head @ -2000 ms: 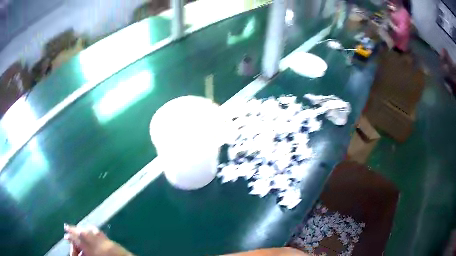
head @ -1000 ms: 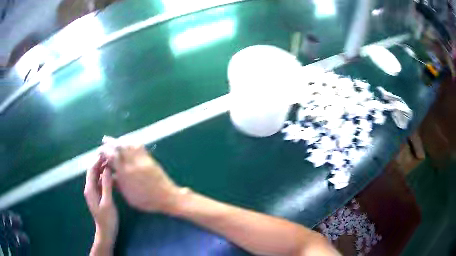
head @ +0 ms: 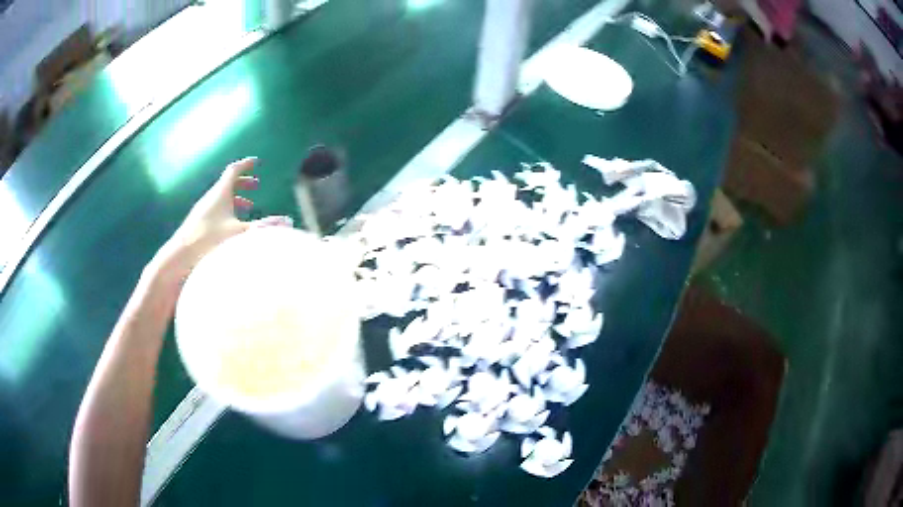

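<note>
My left hand [head: 220, 210] reaches in over the left side of the white tub [head: 342, 391], with its fingers apart and nothing seen in it. The tub shows a pale yellowish inside. Just beyond the tub, to the right of my left hand and not touching it, a dark-topped cylinder [head: 322, 178], which looks like a motor housing, stands on the green table. White impellers [head: 485, 302] lie heaped to the right of the tub. My right hand is out of the picture.
A white oval disc [head: 591, 78] lies beyond the heap, past a pale post [head: 500, 59]. A crumpled whitish bag or cloth [head: 661, 203] lies at the heap's right. An open carton [head: 728, 347] on the floor holds white pieces. A yellow device [head: 713, 45] is at the far right.
My hands were together at the lower left. They have parted, and my left hand has moved out beside the tub. My right hand has left the picture. The view has shifted.
</note>
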